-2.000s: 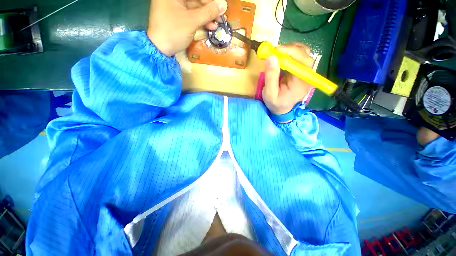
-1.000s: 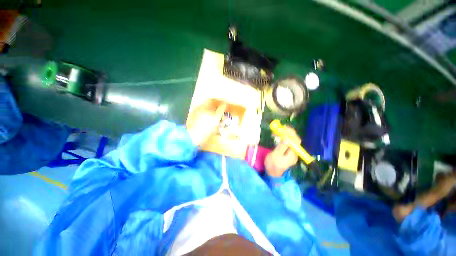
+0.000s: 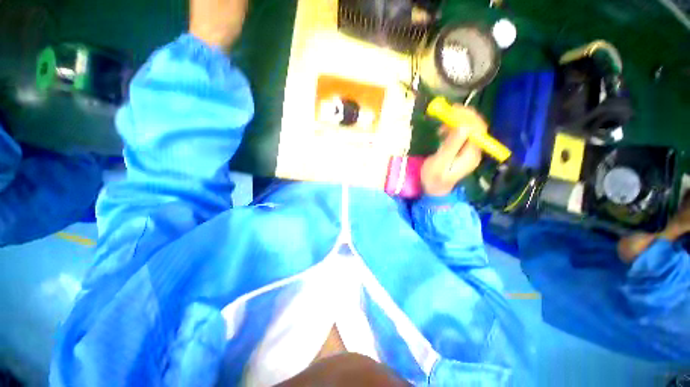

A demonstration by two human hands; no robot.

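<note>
My right hand [image 3: 452, 157] is closed around the yellow handle of a soldering iron [image 3: 470, 129], to the right of the board. My left hand [image 3: 218, 19] is reached out to the upper left and cut off by the top edge; its fingers are out of the picture. The orange fixture plate [image 3: 371, 94] lies on the cream base board [image 3: 303, 155]. Its centre shows a dark round spot and a pale spot, too blurred to tell if a workpiece sits there.
A black fan [image 3: 378, 21] stands at the board's top edge. A round tin [image 3: 484, 57], white disc [image 3: 504, 32], blue box [image 3: 522, 113], yellow stand [image 3: 566, 153] and second fan [image 3: 622, 184] are right. A pink block [image 3: 404, 176] touches my right hand. A green-ended spool [image 3: 66, 69] is left. A neighbour's arm [image 3: 643, 246] shows far right.
My left hand has left the fixture and moved to the upper left. My right hand still holds the iron, now away from the fixture. The camera view has shifted.
</note>
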